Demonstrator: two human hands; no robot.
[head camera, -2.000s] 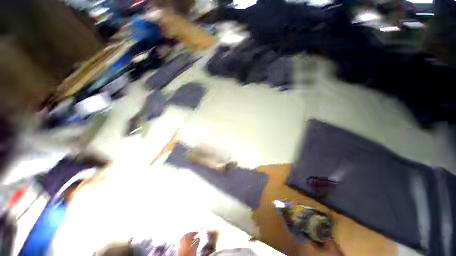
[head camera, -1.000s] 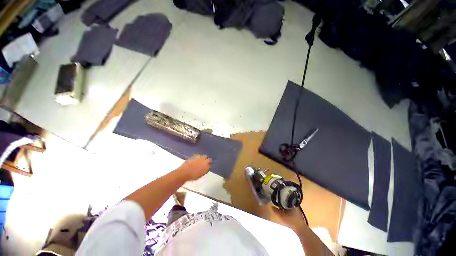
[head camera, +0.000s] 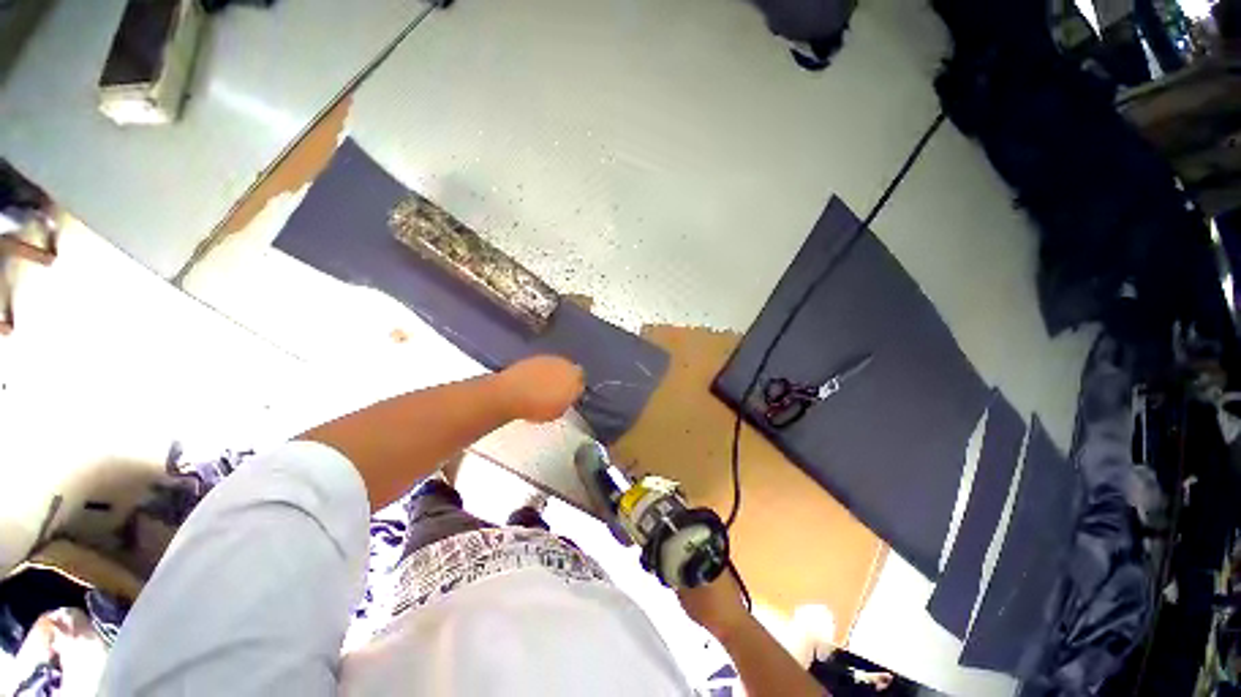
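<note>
A dark grey fabric strip (head camera: 408, 289) lies at the table's near edge, with faint chalk lines at its right end. A mottled metal bar (head camera: 474, 262) rests on it. My left hand (head camera: 547, 388) is on the strip near its right end, fingers bent down; the fingertips are hardly visible. My right hand (head camera: 710, 596) is around the back of the electric cutter (head camera: 667, 528), mostly hidden by the motor. The cutter's front is at the strip's right end, near my left hand. A black cord (head camera: 803, 302) runs from the cutter up across the large fabric block.
Shears (head camera: 806, 394) lie on the large dark fabric block (head camera: 885, 368), with narrower strips (head camera: 1000, 545) to its right. Tan card (head camera: 762, 531) lies under the work. A small box (head camera: 147, 57) is at upper left. Heaped dark cloth (head camera: 1021, 164) lines the far right.
My right hand has moved the cutter left, up to the strip's right end. My left hand stays on the strip. The view has shifted, and the cord now slants across the fabric block.
</note>
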